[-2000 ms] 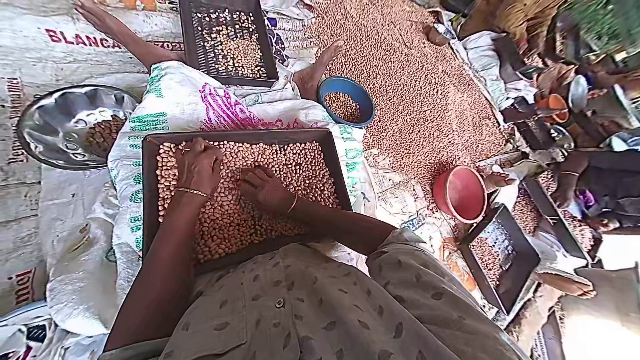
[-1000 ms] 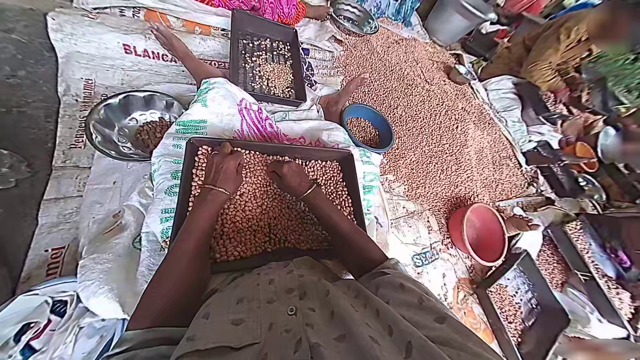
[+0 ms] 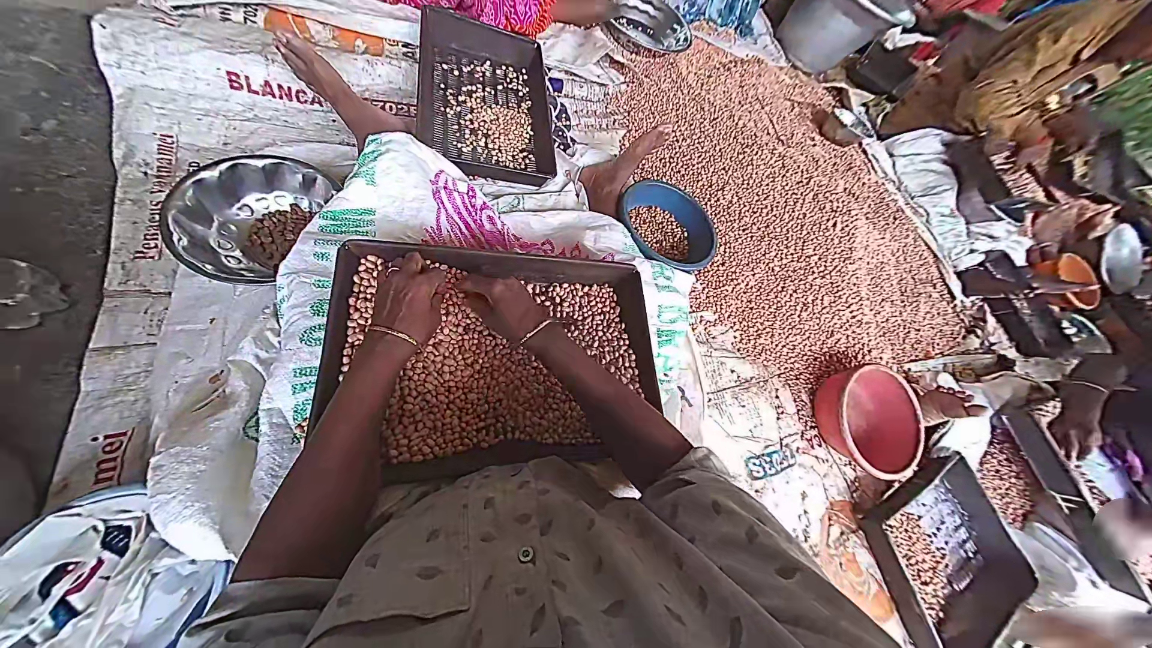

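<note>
A dark rectangular tray [image 3: 486, 261] lies across my lap on a white woven sack [image 3: 396, 189]. Shelled nuts or beans [image 3: 477, 396] fill much of it. My left hand [image 3: 409, 297] is over its far left part, fingers curled down at the nuts. Close beside it, my right hand [image 3: 504, 308] has its fingertips bent toward the left hand. Both hands touch or nearly touch the nuts; whether either holds any is hidden by the fingers.
A metal bowl [image 3: 202, 211] stands at left and a slatted tray [image 3: 434, 90] beyond my lap. Right of it are a blue bowl [image 3: 706, 229], a wide spread of nuts [image 3: 810, 234] and a red tub [image 3: 868, 423]. Other people's hands and trays [image 3: 999, 576] are at the right.
My right hand has shifted from the middle of the tray toward its far edge, near my left hand. The view has swung somewhat.
</note>
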